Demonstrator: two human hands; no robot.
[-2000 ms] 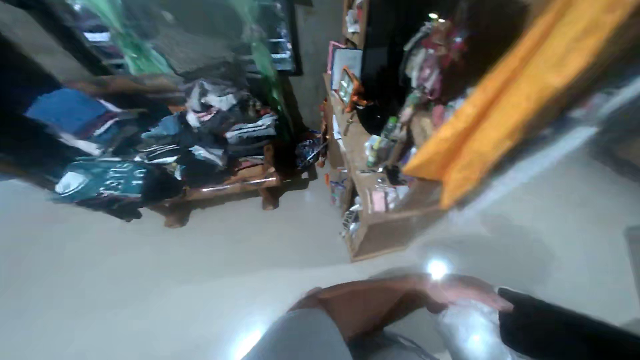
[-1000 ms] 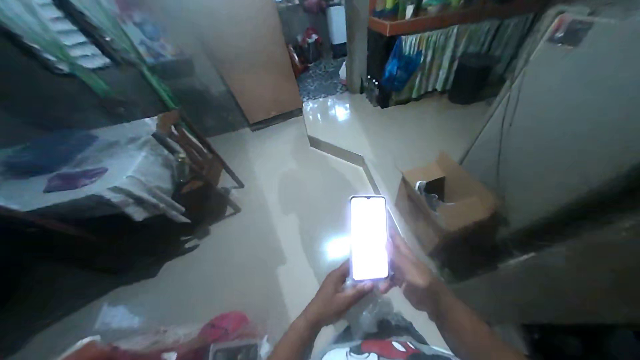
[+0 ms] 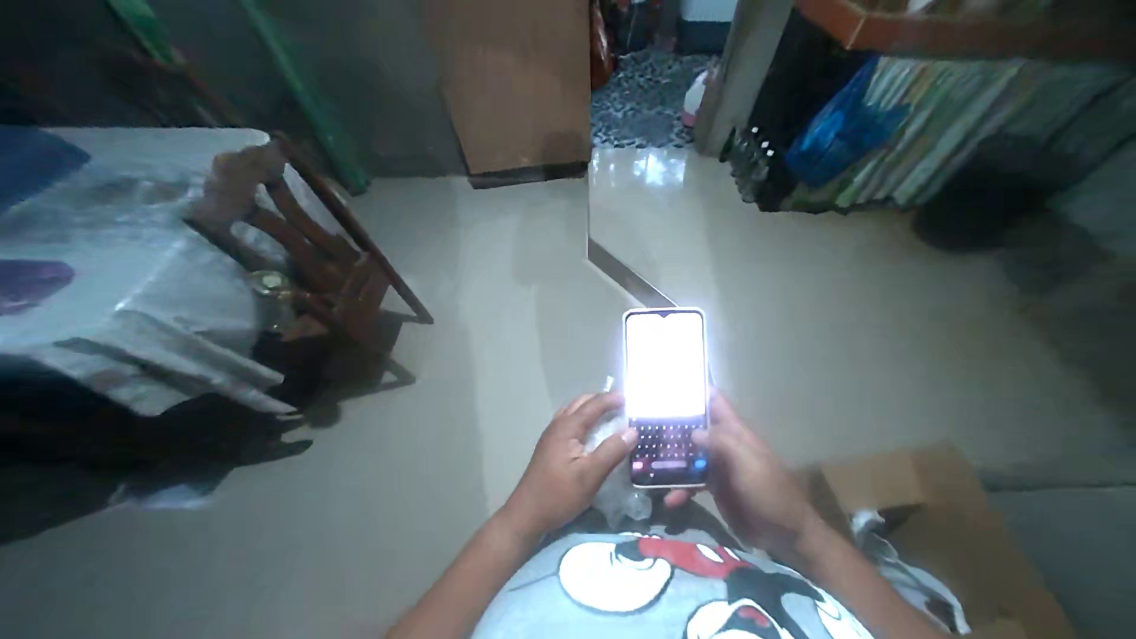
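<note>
A smartphone (image 3: 666, 398) with a bright white screen and an on-screen keyboard is held upright in front of my body. My left hand (image 3: 572, 457) grips its left edge, the thumb at the keyboard's left side. My right hand (image 3: 750, 475) holds the right edge, its thumb over the keyboard's right side and a fingertip showing below the phone. Crumpled clear plastic (image 3: 621, 488) is beside my left hand, partly hidden by the hand and the phone. Below both hands is a light grey printed garment (image 3: 657, 590).
A wooden chair (image 3: 306, 231) is against a table with a pale cloth (image 3: 133, 213) on the left. An open cardboard box (image 3: 941, 524) lies low on the right. Ahead, the floor has a raised step edge (image 3: 630, 277); a blue plastic bag (image 3: 839, 129) hangs beside a striped curtain (image 3: 941, 124).
The view has swung from a shelf and a clothes-covered bench to the chair and doorway. Both hands were on the phone one second ago; its screen now shows a keyboard.
</note>
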